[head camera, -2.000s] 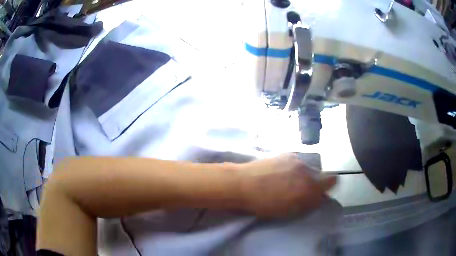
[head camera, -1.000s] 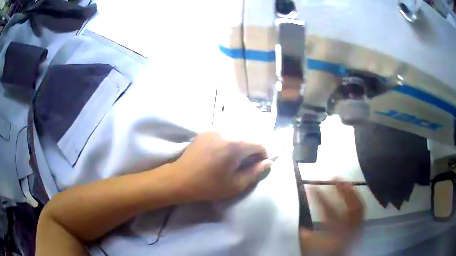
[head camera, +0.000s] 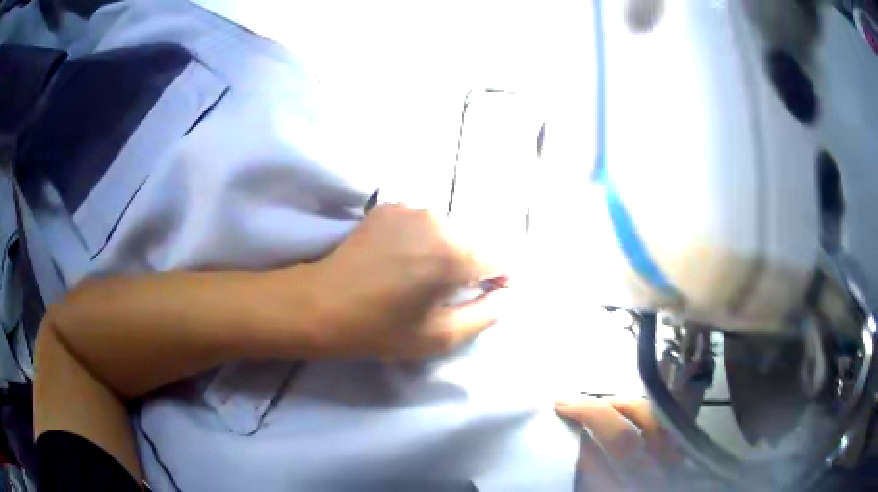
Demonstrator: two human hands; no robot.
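Observation:
The light grey-blue garment panel (head camera: 385,423) covers the table in front of me, washed out white by the lamp near the machine. My left hand (head camera: 404,288) lies on it, left of the machine head, with thumb and fingers pinched around a small dark-reddish thing or cloth edge too blurred to tell. My right hand (head camera: 626,442) is low, below the machine head, partly hidden behind a metal loop and blurred; its grip cannot be told. The sewing machine head (head camera: 712,173) is large and blurred at the right. The needle area is lost in glare.
A dark purple-grey patch (head camera: 106,115) with a pale strip (head camera: 154,144) beside it lies on the cloth at the upper left. A stitched pocket outline shows in the glare at centre. A shiny metal loop (head camera: 664,413) is at the lower right, with a dark cut piece (head camera: 765,384) behind it.
The view has shifted closer and turned, so the machine head looks larger and further right. The left hand still pinches at the cloth. The right hand has stayed low on the right.

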